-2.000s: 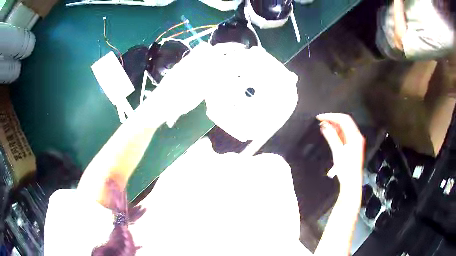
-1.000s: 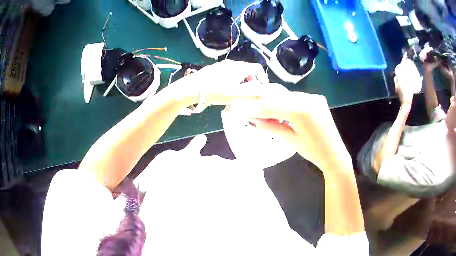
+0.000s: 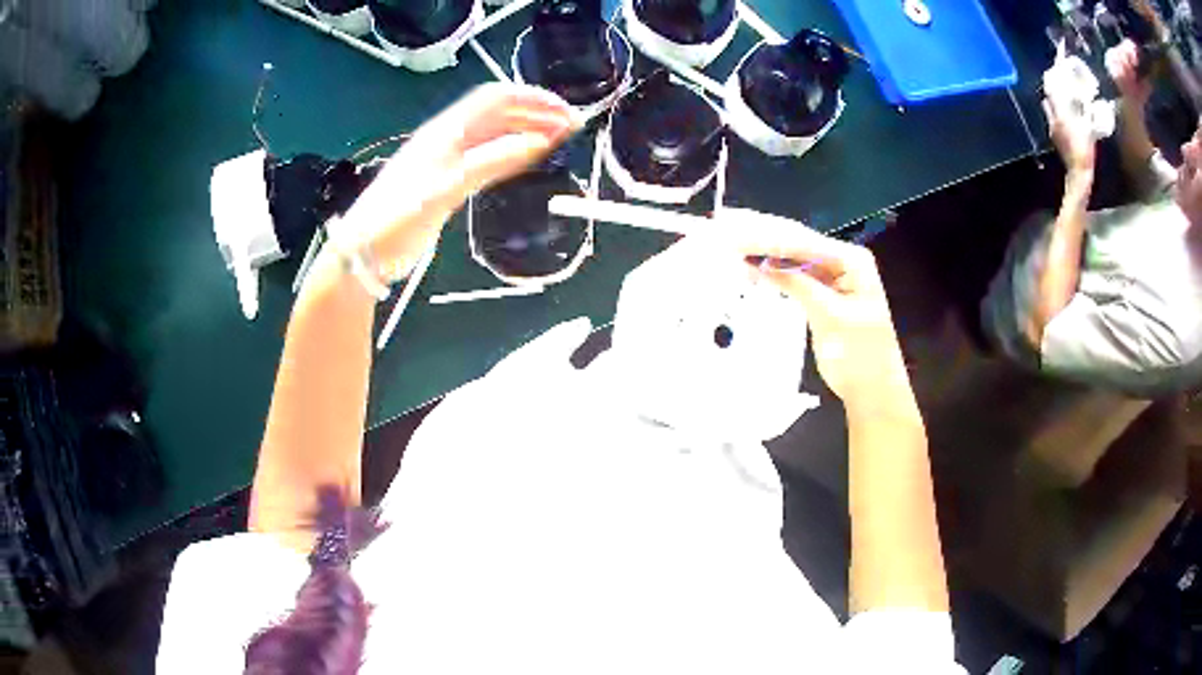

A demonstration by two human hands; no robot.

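Observation:
A white camera housing [image 3: 712, 346] with a small dark hole and a flat white antenna [image 3: 630, 215] is in front of my chest, against my white clothing. My right hand [image 3: 824, 297] grips its upper right edge with curled fingers. My left hand [image 3: 461, 158] is off the housing, raised over the bench to the upper left. Its fingers point right, near a thin dark strand and the black camera heads; glare hides whether its fingertips hold anything. Glossy black camera heads [image 3: 666, 139] in white shells lie just beyond.
The green bench [image 3: 171, 435] bears several more units. A white unit [image 3: 244, 218] with a thin wire stands at the left. A blue tray [image 3: 943, 59] is at the upper right. Another person [image 3: 1120, 297] sits at the right, above a brown carton [image 3: 1068, 567].
My left hand has left the housing and moved up and left. My right hand stays at the housing, whose hole and antenna now show. The bench units sit higher in view.

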